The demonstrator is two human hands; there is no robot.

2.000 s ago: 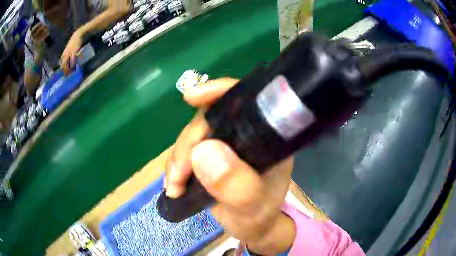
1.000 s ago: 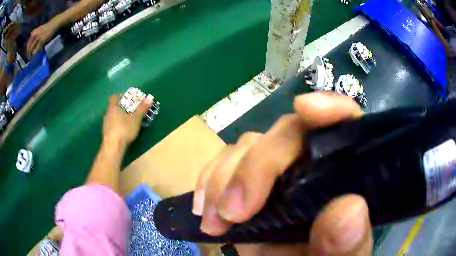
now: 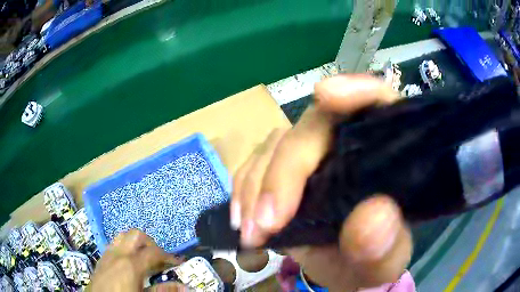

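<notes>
My right hand (image 3: 319, 194) is wrapped around the thick black electric screwdriver (image 3: 410, 165), large and close to the camera. The driver's narrow end points left, over the right edge of the blue tray. Its bit is not clearly visible. My left hand (image 3: 128, 265) is at the bottom edge, partly cut off, with its fingers at the left side of a white circuit board unit (image 3: 199, 275). The unit lies by the white holed fixture (image 3: 258, 276). The light-blue screw tray (image 3: 91, 211) holds a mass of tiny silvery screws (image 3: 165, 197).
A tan cardboard sheet (image 3: 245, 117) lies under the tray. Rows of units (image 3: 51, 239) stand at the lower left. The green conveyor belt (image 3: 171, 68) carries a unit (image 3: 32, 114). A rusty white post (image 3: 365, 34) and a dark-blue crate (image 3: 470, 51) are at the upper right.
My left hand has moved from over the belt, where it held a unit, down to the fixture area. My right hand still holds the screwdriver. The view has shifted, showing more tray and units.
</notes>
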